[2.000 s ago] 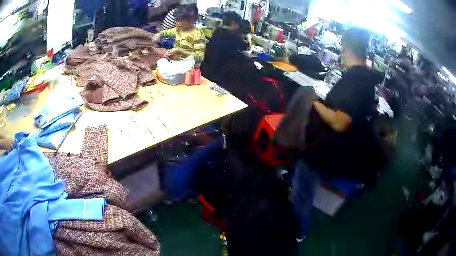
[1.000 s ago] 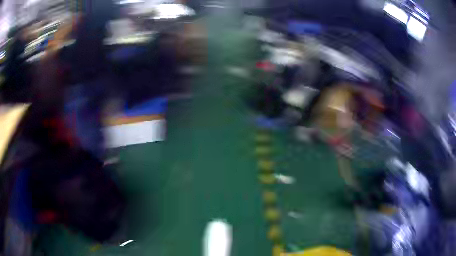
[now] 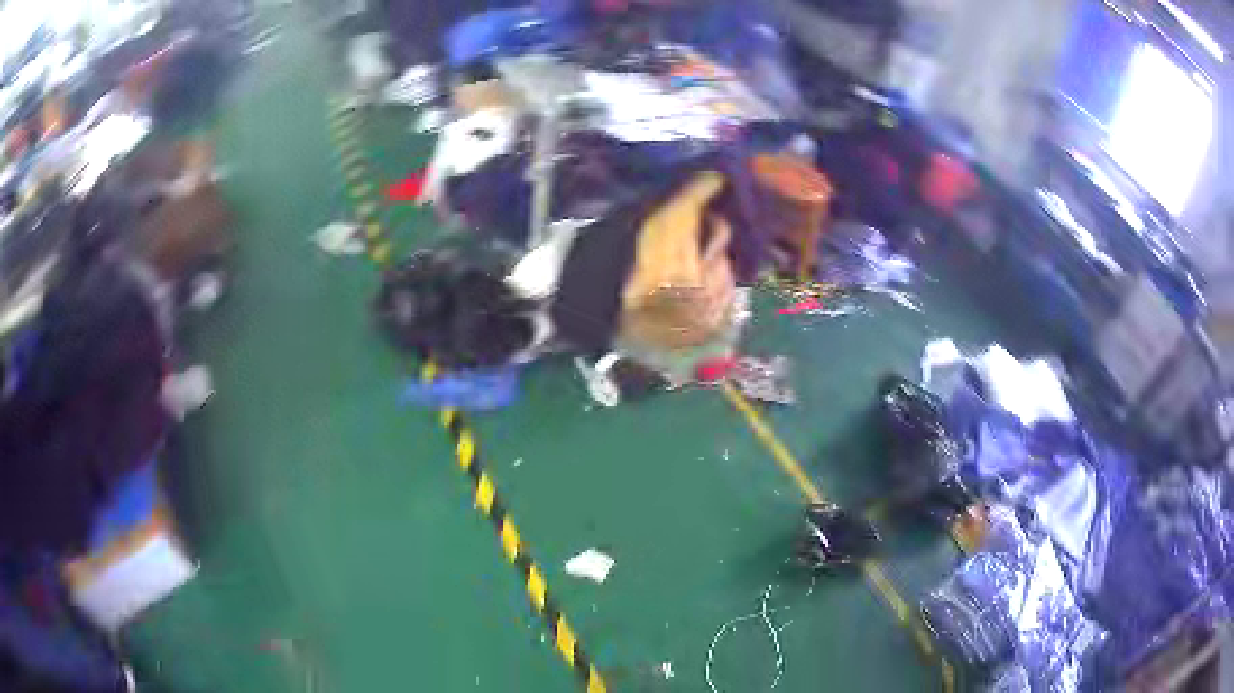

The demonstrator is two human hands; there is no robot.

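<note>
Neither my left hand nor my right hand is in the picture. The view looks down on a green floor (image 3: 325,501) with a yellow-black striped line (image 3: 504,532) running across it. Nearest ahead on the floor are a small white scrap (image 3: 590,563) and a loop of pale thread (image 3: 746,654). Farther ahead stands a blurred heap with a tan piece (image 3: 677,278) on dark cloth and a black crumpled bundle (image 3: 453,309) at its left. The picture is blurred.
A white box-like thing (image 3: 133,579) with a blue top is at the lower left, beside a dark shape. Clear plastic bags with blue and white contents (image 3: 1035,575) lie at the right. A brown-orange stool (image 3: 789,190) stands behind the heap. A thin yellow line (image 3: 778,447) crosses the floor.
The view has swung right, away from the table, garments and person in black, to the floor. Since the middle frame, the striped line and tan piece have shifted left and more bags show at the right.
</note>
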